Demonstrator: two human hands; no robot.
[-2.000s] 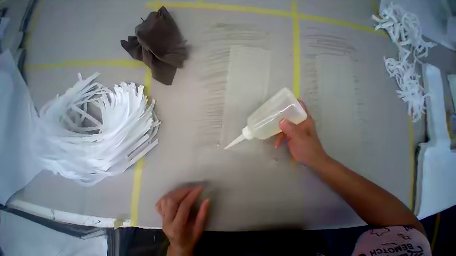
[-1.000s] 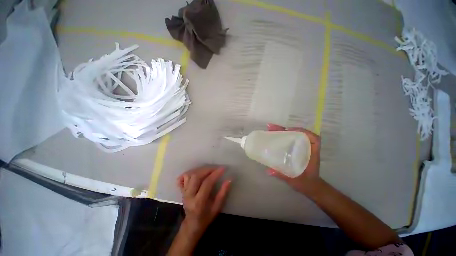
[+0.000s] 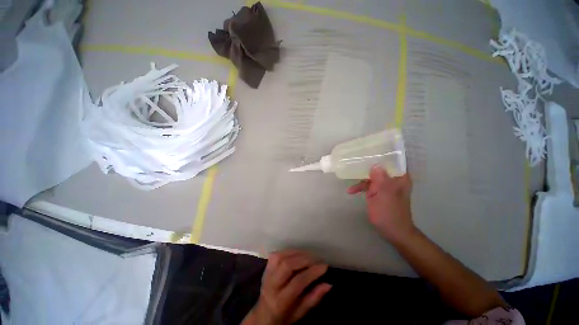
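A translucent pale yellow glue bottle with a long thin nozzle lies level above the table, its tip pointing left. My right hand is shut on its lower side near the base. My left hand is empty at the table's front edge, fingers apart and slightly bent. The placement template, two pale strap shapes with dark hatching, lies on the table beyond the bottle.
A looped bundle of long white strips is at left. A crumpled dark rag lies at the back. Short white strips and a stack of cut panels are at right. White cloth lies at far left.
The bottle went from nozzle down-left to level, and my right hand moved from behind its base to its underside. My left hand drew back from the tabletop to the front edge. The view shifted.
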